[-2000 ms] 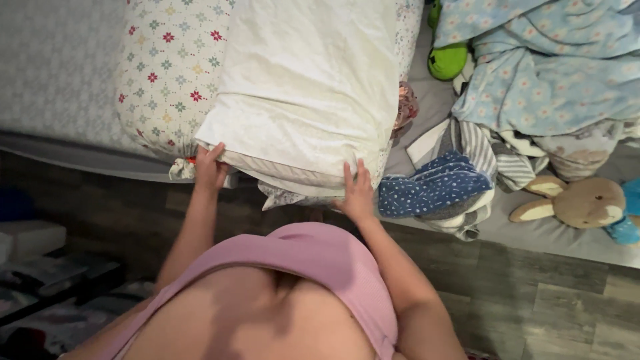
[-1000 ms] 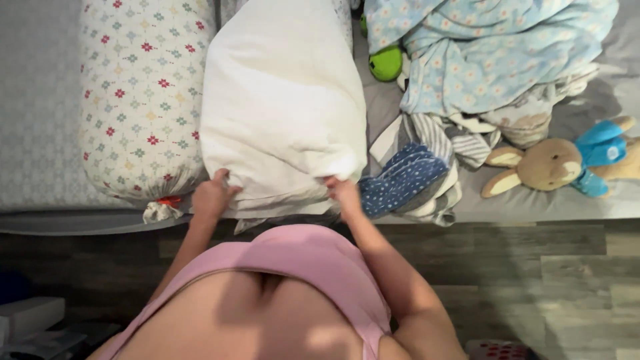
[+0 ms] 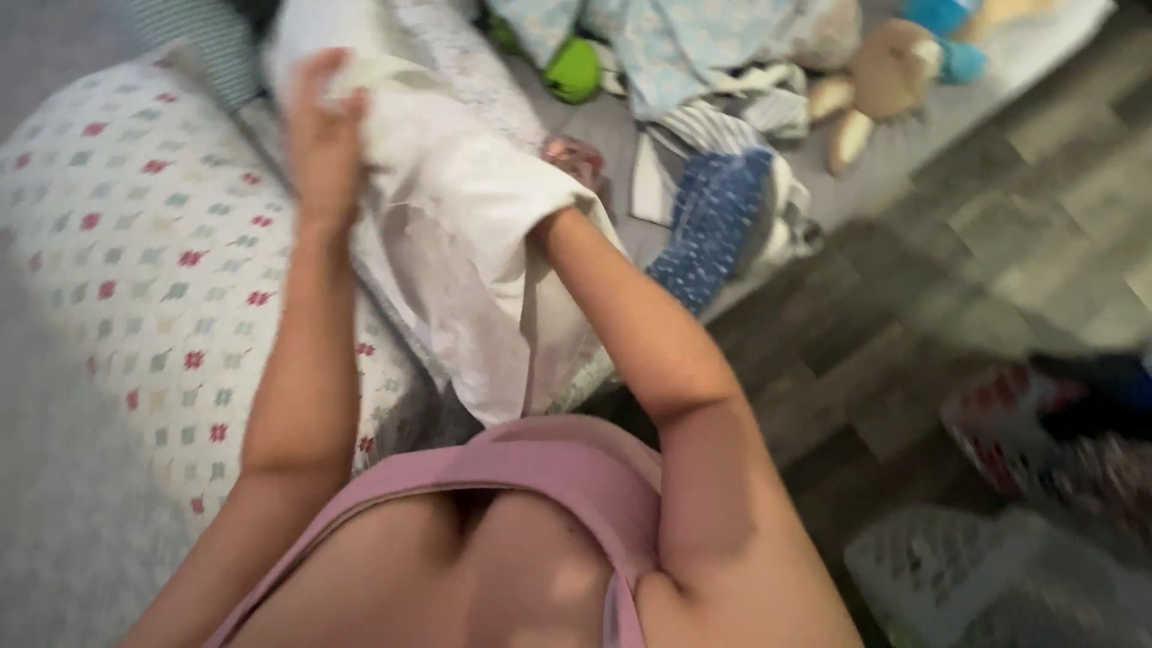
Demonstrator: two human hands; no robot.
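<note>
A white pillowcase (image 3: 450, 171) lies loose and rumpled in front of me, its open end toward my body. My right forearm goes into that opening, and my right hand is hidden inside the cloth. At the upper left, my left hand (image 3: 328, 135) is blurred against the pillowcase's left side, fingers pointing away from me; whether it grips the cloth is unclear. A patterned pillow (image 3: 153, 261) with small red and green flowers lies to the left, beside my left forearm.
Right of the pillowcase are a blue dotted cloth (image 3: 715, 220), striped cloths (image 3: 711, 130), a green object (image 3: 573, 70), a light blue flowered blanket (image 3: 675, 45) and a plush rabbit (image 3: 891, 72). A white plastic basket (image 3: 927, 558) stands on the wood-look floor (image 3: 900, 297).
My right hand has gone from the outside of the white cloth to inside it. My left hand has moved farther up along its left side. The view has turned.
</note>
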